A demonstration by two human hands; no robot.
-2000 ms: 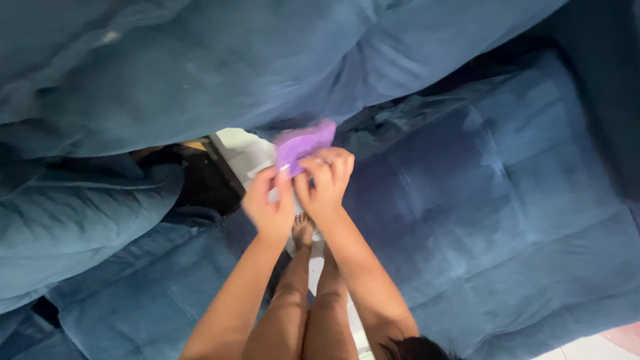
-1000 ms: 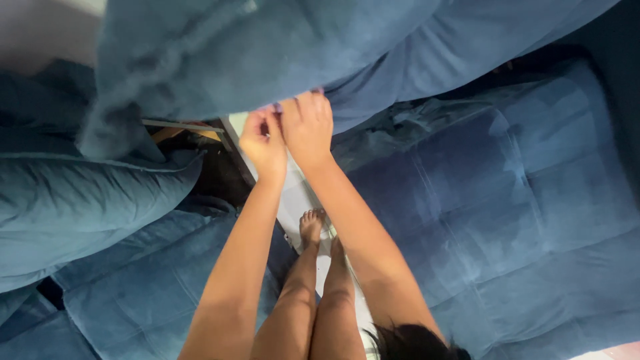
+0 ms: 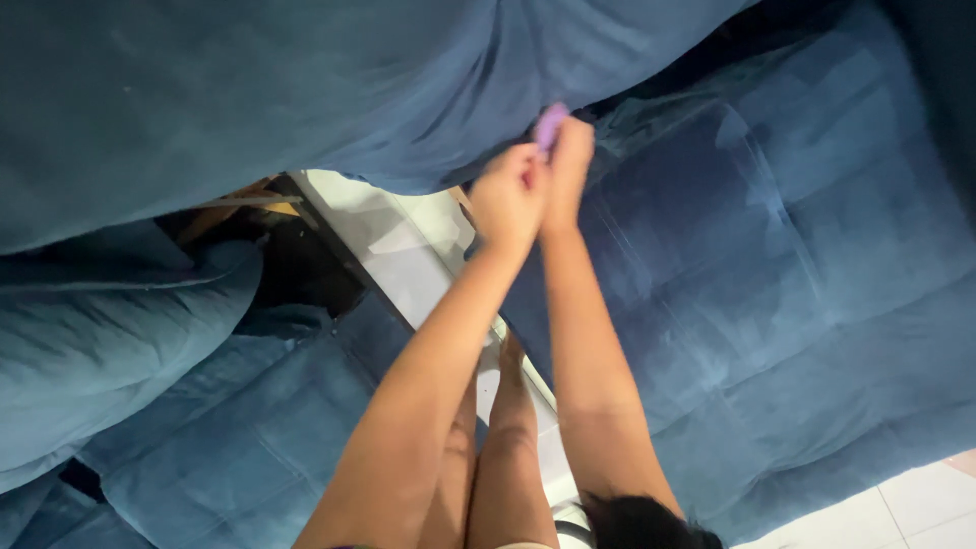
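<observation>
A small purple cloth-like item (image 3: pixel 550 126) shows blurred between the fingers of my two hands. My left hand (image 3: pixel 509 197) is curled with its thumb and fingers drawn together just below it, touching my right hand. My right hand (image 3: pixel 568 171) is bent around the purple item at the lower edge of a blue fabric sofa cushion (image 3: pixel 366 91). Motion blur hides which fingers grip it. Both arms reach forward over my bare legs.
A blue tufted sofa seat (image 3: pixel 762 290) lies at right, another seat section (image 3: pixel 229 427) at lower left beside a teal cushion (image 3: pixel 114 335). Between them run a dark gap with wooden pieces (image 3: pixel 282 204) and a white tiled floor strip (image 3: pixel 404 267).
The purple item, spread out and plain to see two seconds ago, was mostly hidden one second ago and now shows small between my fingers. My hands have moved right along the cushion's lower edge.
</observation>
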